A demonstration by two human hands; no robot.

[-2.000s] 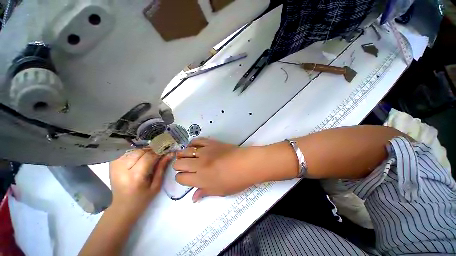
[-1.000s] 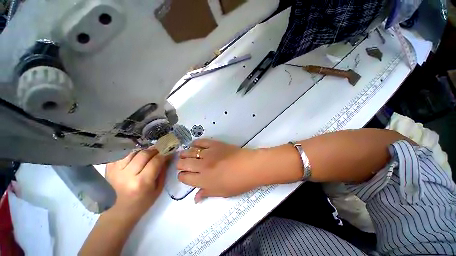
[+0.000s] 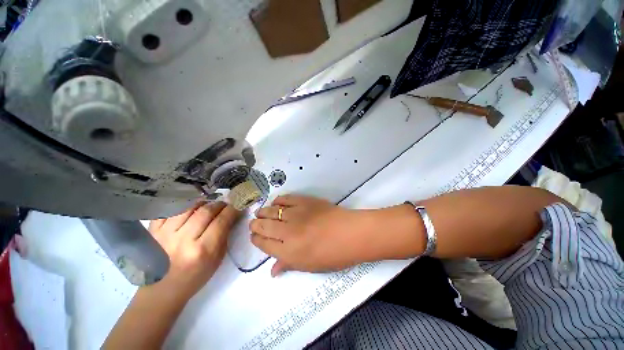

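The white cut piece [image 3: 241, 249] lies almost unseen on the white table in front of the needle area; a dark curved line shows between my hands. My left hand [image 3: 191, 243] lies flat at its left edge, fingertips beside the yellowish-tan block [image 3: 244, 194] under the machine head [image 3: 185, 89]. My right hand [image 3: 301, 232], with a ring, lies flat on its right side, fingers slightly bent, just below the block. Both hands press on the piece rather than pinch it. The needle and presser foot are hidden by the block and fingers.
Black thread snips [image 3: 363, 104] and a thin metal tool [image 3: 318, 90] lie behind my right hand. A brown-handled tool [image 3: 465, 109] lies farther right. Dark plaid cloth [image 3: 472, 41] hangs at the back. Ruler tape [image 3: 321, 305] runs along the front edge. A grey lever [image 3: 128, 251] hangs at left.
The view has shifted, so the machine head and tools sit farther right. My left fingers are now flatter and more spread beside the block. My right hand keeps nearly the same pose.
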